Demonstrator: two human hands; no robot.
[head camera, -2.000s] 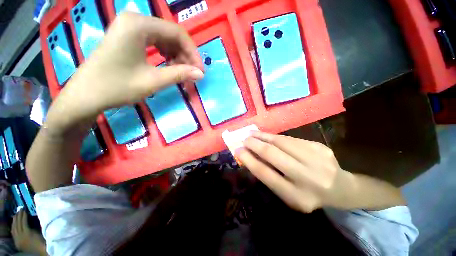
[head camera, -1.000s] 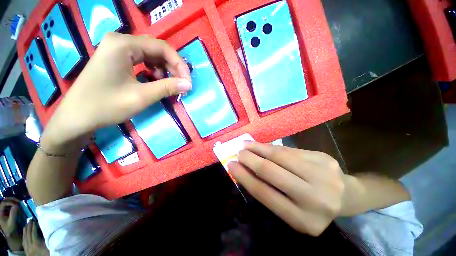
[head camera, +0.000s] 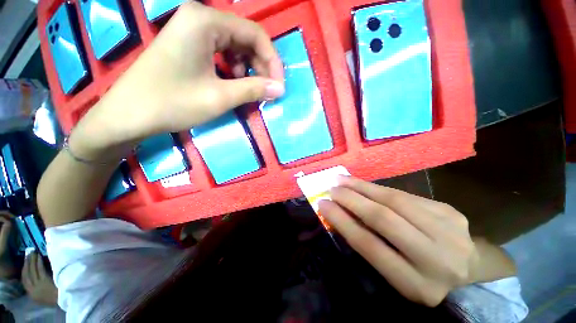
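Note:
A red foam tray (head camera: 404, 154) holds light-blue phones in two rows of pockets. My left hand (head camera: 189, 82) is over the near row, its thumb and index finger curled close together at the upper left edge of a blue phone (head camera: 297, 120). A small glare shows below the thumb; whether the fingertips hold clear film I cannot tell. My right hand (head camera: 404, 240) pinches a white card with orange print (head camera: 319, 183) at the tray's near edge. Another blue phone (head camera: 396, 82), with three black lens circles, lies in the rightmost near pocket.
A dark bench mat (head camera: 505, 63) lies right of the tray, with another red tray (head camera: 564, 25) beyond it. An open brown box (head camera: 518, 176) is below the bench edge. At the left are crumpled clear plastic (head camera: 45, 123), phones in a dark tray and another person's hand (head camera: 38, 277).
The view has shifted, so the tray and my right hand appear further right. My left hand stays above the same phone, fingers still curled. My right hand still holds the card at the tray's near edge.

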